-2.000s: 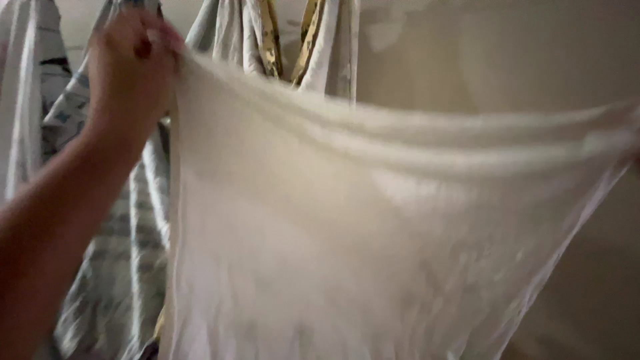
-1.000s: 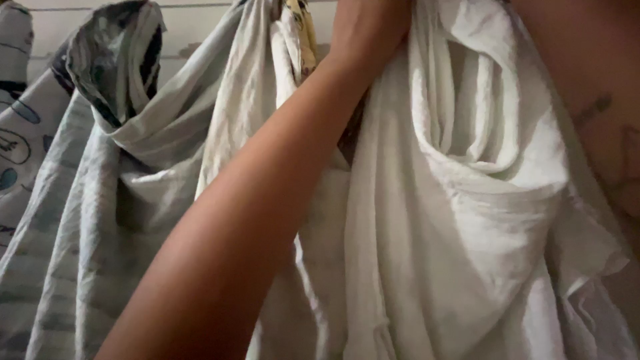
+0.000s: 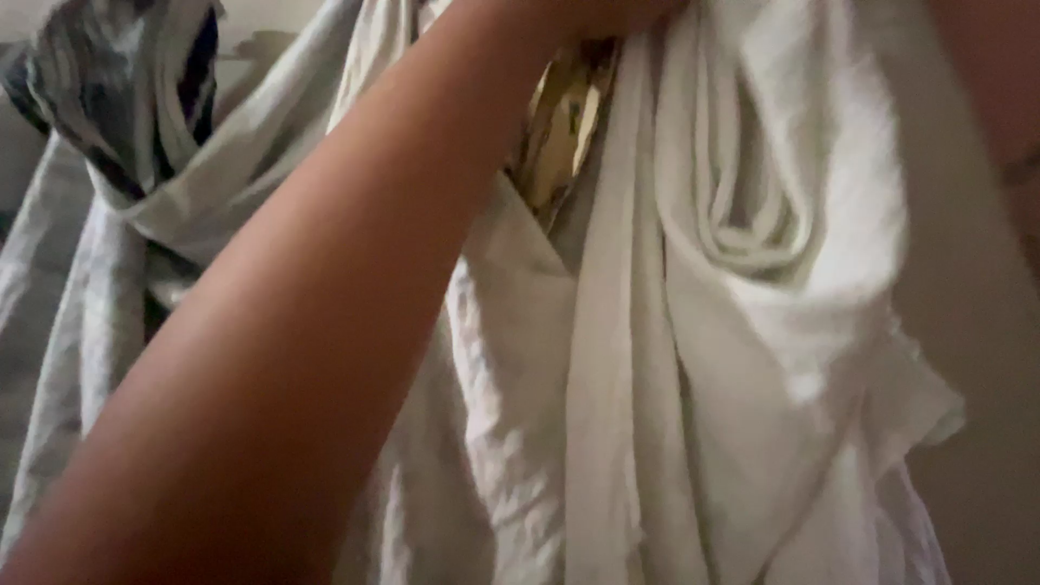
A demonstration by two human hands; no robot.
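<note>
A white cloth hangs in loose folds right of the middle, its upper edge draped in a deep loop. My left forearm crosses from the lower left up to the top edge, in front of the hanging cloths. Only the lower part of my left hand shows, beside the top of the white cloth; its fingers are cut off by the frame, so its grip is hidden. At the upper right edge is a blurred patch of skin, seemingly my right arm; my right hand is out of view.
More cloths hang close together: a grey-white one with a dark patterned cloth looped above it at the left, a cream one in the middle, and a yellow patterned piece behind my arm. A plain wall stands at the right.
Two seconds ago the white cloth was stretched wide between my raised hands; now it hangs in folds among the other cloths. The view has come closer since one second ago.
</note>
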